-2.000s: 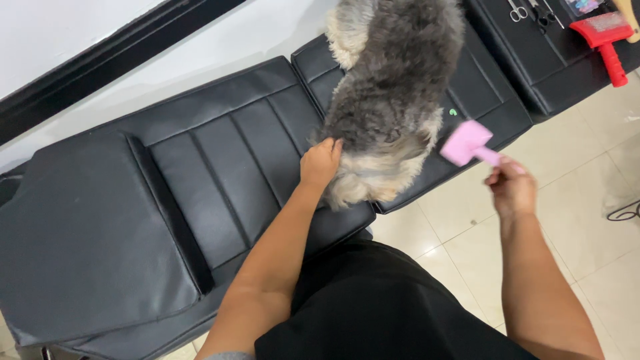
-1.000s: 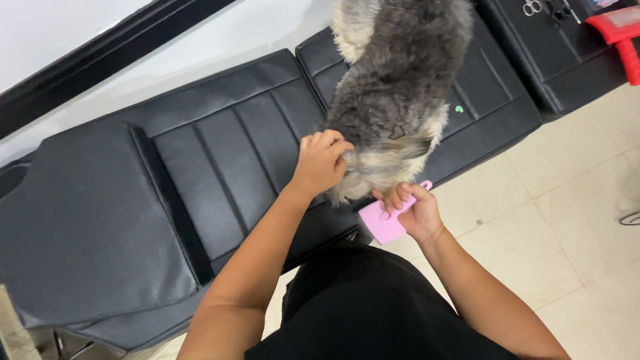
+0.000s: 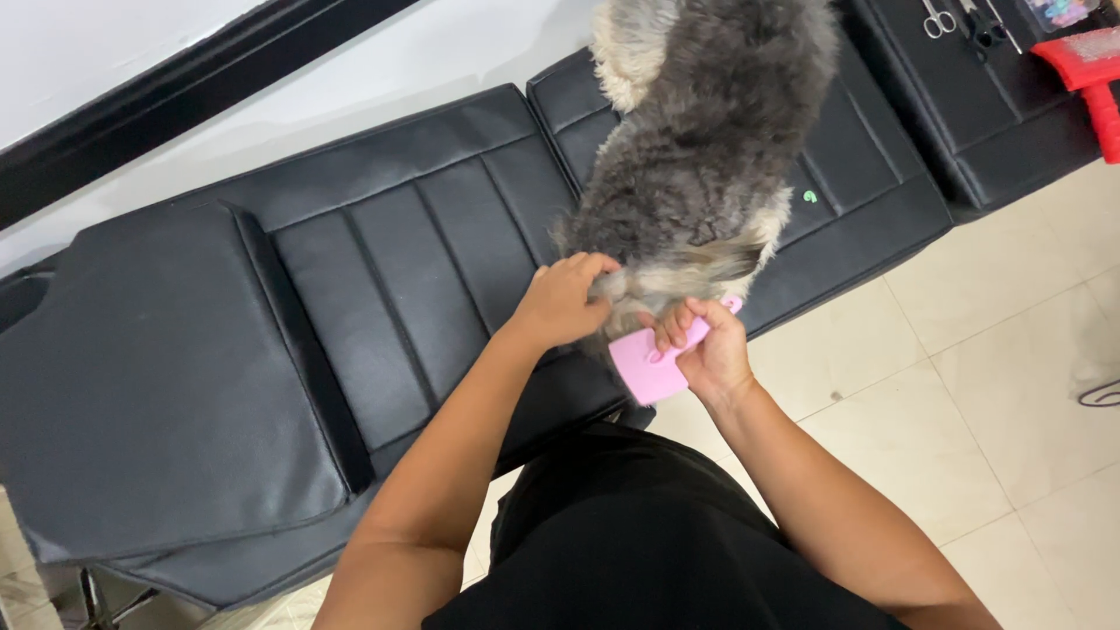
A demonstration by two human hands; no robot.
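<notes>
A grey dog (image 3: pixel 709 131) with cream legs is on a black padded leather bench (image 3: pixel 420 280), its rear toward me and its head out of view. My left hand (image 3: pixel 569 297) grips fur at the dog's rear, beside the tail. My right hand (image 3: pixel 713 346) is closed around the handle of a pink pet slicker brush (image 3: pixel 649 366). The brush's flat back faces up, and its head lies close to the fur of the dog's hind end. Its bristle side is hidden.
At the upper right, scissors (image 3: pixel 939 21), black-handled shears (image 3: pixel 984 33), a red slicker brush (image 3: pixel 1085 61) and a clear box of small colourful items (image 3: pixel 1060 10) lie on the bench. A small green piece (image 3: pixel 810 197) lies right of the dog. Tiled floor (image 3: pixel 910 420) borders the bench.
My right hand has brought the pink brush from right of the bench over to the dog's rear. My left hand stays at the dog's hind end.
</notes>
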